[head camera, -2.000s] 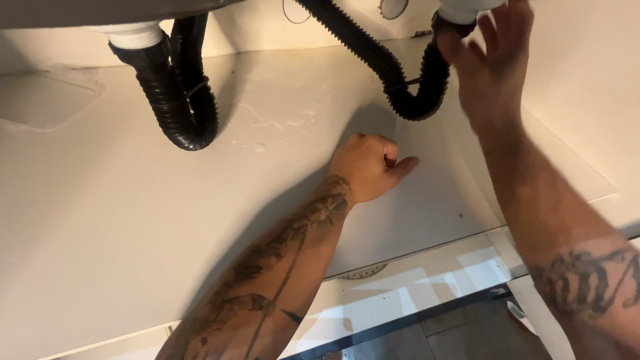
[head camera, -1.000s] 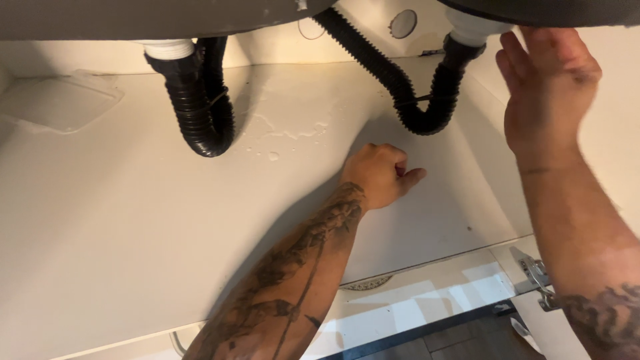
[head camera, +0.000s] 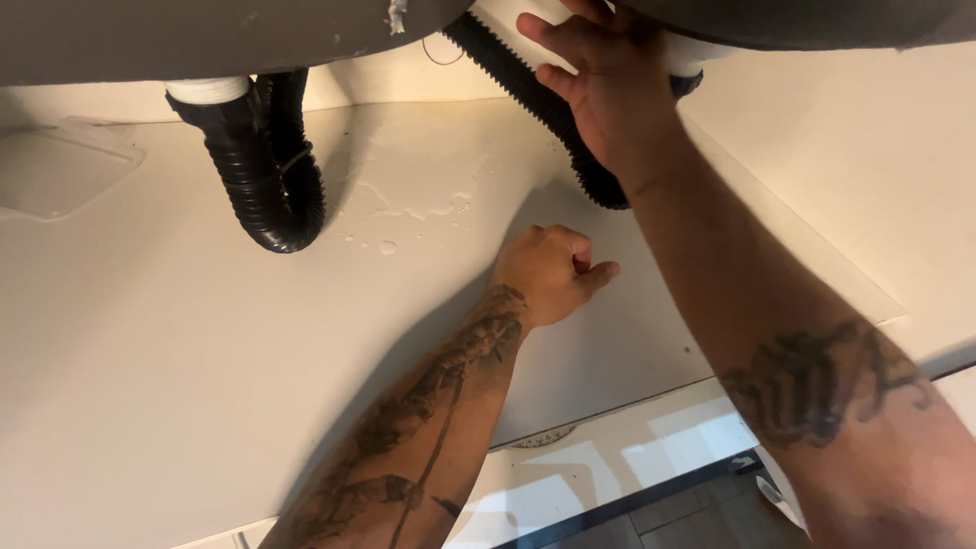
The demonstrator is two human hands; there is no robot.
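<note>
My left hand (head camera: 545,274) rests on the white cabinet floor (head camera: 366,305), its fingers curled in and its thumb pointing right, with nothing seen in it. Raised between two dark sink bowls, my right hand (head camera: 610,84) has its fingers spread, beside the corrugated black drain hose (head camera: 518,80) and in front of part of it. Its fingertips hold nothing that shows. A white drain fitting (head camera: 690,53) lies just right of that hand, partly hidden by it. Farther left, a second black corrugated drain trap (head camera: 267,183) hangs in a U from a white threaded fitting (head camera: 207,90).
Overhead are the undersides of the left sink bowl (head camera: 229,34) and right sink bowl (head camera: 839,23). Water (head camera: 412,194) lies on the cabinet floor between the traps. A clear plastic sheet or lid (head camera: 61,168) is at the far left. The cabinet's front edge (head camera: 610,450) runs below.
My right hand has moved left from beside the right drain fitting to in front of the hose, its fingers now spread. My left hand has stayed on the cabinet floor, curled.
</note>
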